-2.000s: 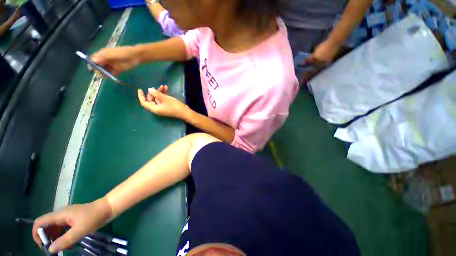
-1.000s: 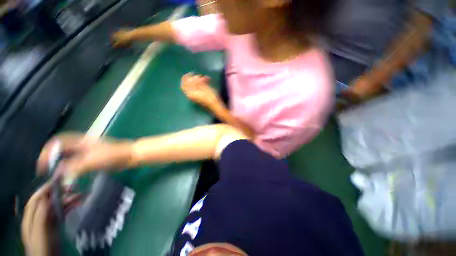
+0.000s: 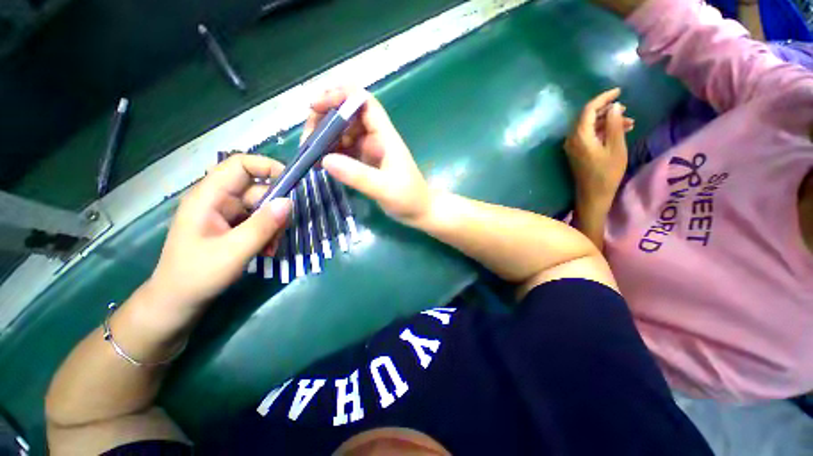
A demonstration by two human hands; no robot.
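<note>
A dark grey pen-like stick [image 3: 307, 158] with a white end is held slanting between both my hands, above the worktop. My left hand [image 3: 218, 223] pinches its lower dark end between thumb and fingers. My right hand [image 3: 379, 160] holds it near the white upper end, with fingertips around it. Below the hands, a fan of several dark sticks [image 3: 314, 218] lies side by side on the green worktop [image 3: 401, 267], white ends toward me. My hands hide part of the row.
Loose sticks [image 3: 111, 147] lie on the dark green conveyor [image 3: 169, 89] beyond the scuffed white rail [image 3: 241, 129]. A grey metal post [image 3: 40, 233] meets the rail at the left. A person in a pink top [image 3: 713, 240] sits close at the right, one hand over the worktop.
The view has swung toward the row of sticks. My left hand has come fully into view. Both hands now hold one stick together over the row.
</note>
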